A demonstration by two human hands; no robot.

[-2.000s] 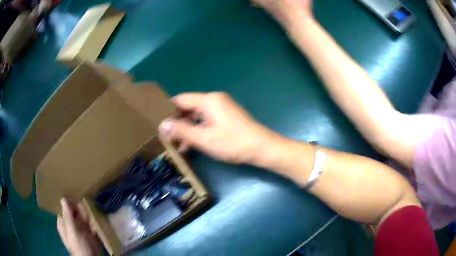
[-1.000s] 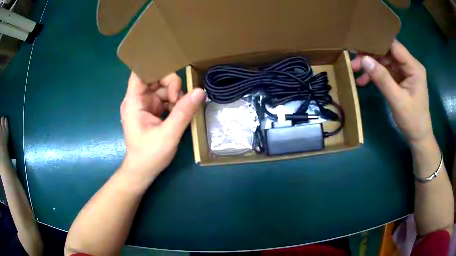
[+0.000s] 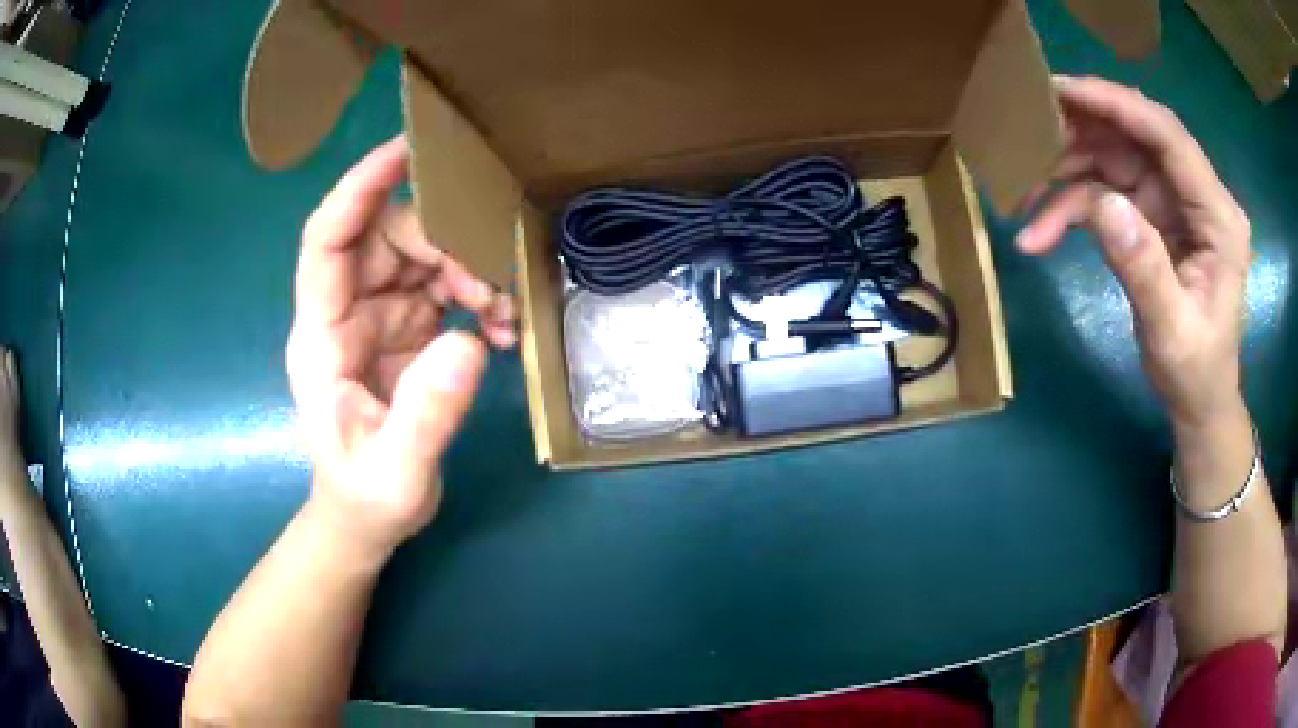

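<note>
An open brown carton (image 3: 538, 413) lies on the green table in front of me, its lid (image 3: 683, 78) raised at the back. The left side flap (image 3: 463, 185) and right side flap (image 3: 1011, 121) angle forward. Inside, a black cable coil (image 3: 641, 242) lies along the back. A clear accessory bag (image 3: 641, 356) is front left, beside a dark power adapter (image 3: 819, 391). A bluish shiny wrap shows behind the adapter. My left hand (image 3: 377, 356) is at the left flap, fingers apart, some fingertips hidden behind it. My right hand (image 3: 1160, 256) is at the right flap, fingers apart.
Another person's arm (image 3: 43, 548) rests at the left edge. White bars with a dark end (image 3: 50, 86) are at the upper left. Part of a brown cardboard piece (image 3: 1246, 43) shows at the upper right. The table's pale edge line curves around the left and front.
The carton came to lie squarely before me. Since the last earlier frame, its lid has tilted up and forward and the side flaps have turned inward. My left hand's thumb has left the carton wall.
</note>
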